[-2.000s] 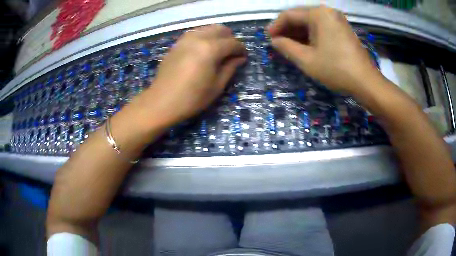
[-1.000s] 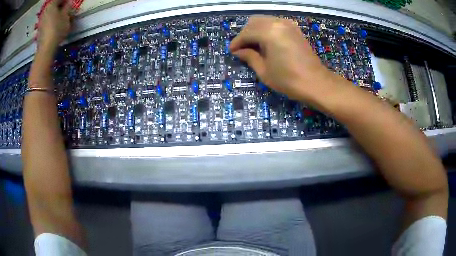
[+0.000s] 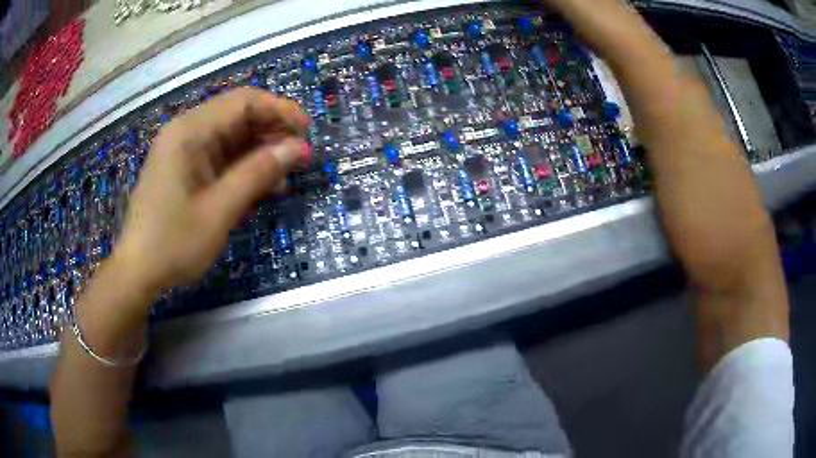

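Observation:
The dark PCB panels (image 3: 376, 228) lie between the rails, with rows of blue round parts and blue upright strips. Red and green components show on boards at the centre and right. My left hand (image 3: 219, 174) is above the panels at centre left, with a small red component (image 3: 306, 153) at its thumb and fingertips. My right hand is cut off by the top edge of the picture; only the forearm shows, crossing the right end of the panels.
The near rail (image 3: 429, 278) curves along the front and the far rail (image 3: 215, 52) along the back. A red component pile (image 3: 46, 82) and cream components (image 3: 157, 7) lie on the far ledge. A metal rod (image 3: 729, 97) is in the gap at right.
The view has turned. My left hand has come from the far ledge at upper left to over the boards with a red component. My right hand has moved up and out of the picture.

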